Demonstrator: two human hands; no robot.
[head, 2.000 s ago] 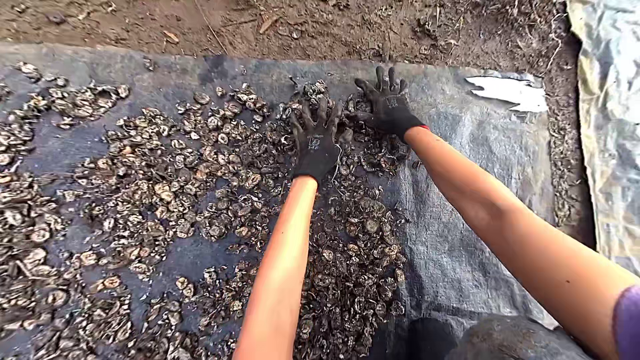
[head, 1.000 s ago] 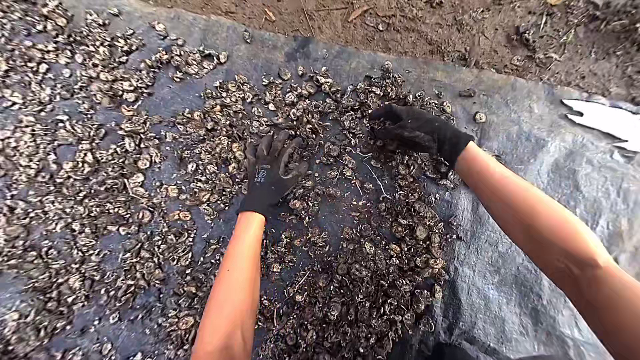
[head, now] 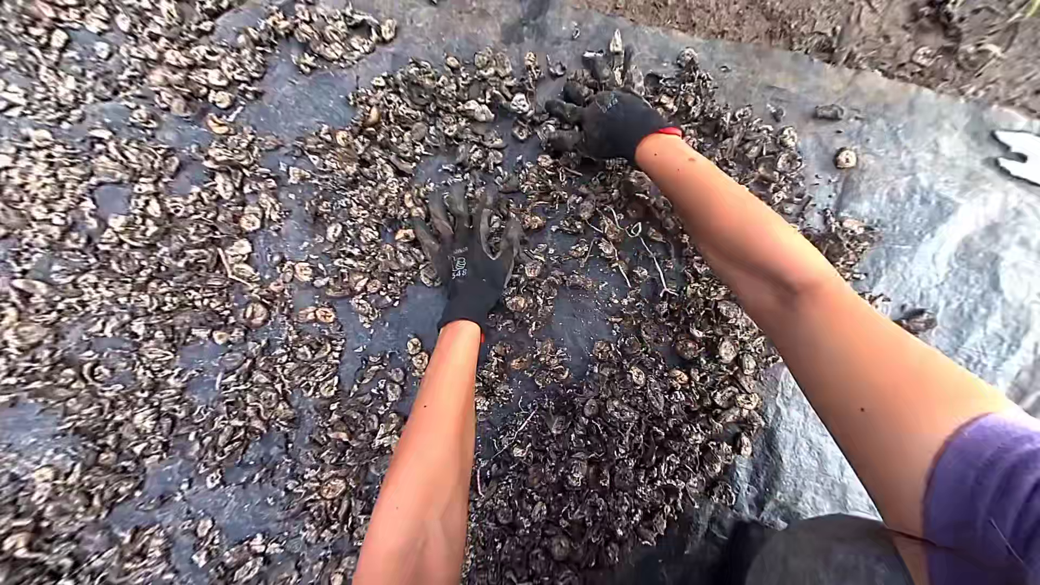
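Dried, shrivelled brown slices or fruits [head: 617, 439], their exact kind unclear, lie spread over a dark plastic tarp [head: 918, 203]. My left hand [head: 471, 256], in a black work glove, rests palm down on them near the middle, fingers spread toward the top. Farther up and to the right, my right hand [head: 609, 122], in a matching glove with a red cuff edge, touches the pieces near the tarp's far side. Its fingers are partly bent and apart; whether a piece is under them cannot be told. Thin pale stems [head: 650, 252] lie below that hand.
Bare brown soil [head: 812, 36] borders the tarp at the top right. A torn white patch [head: 1022, 154] shows at the right edge. My dark-clothed knee [head: 829, 552] is at the bottom right. A thinner scatter of pieces covers the left side.
My left hand has moved left over the pieces, away from my right hand, since the earliest frame. My right hand's fingers, curled a second ago, are now more spread. The view has shifted left.
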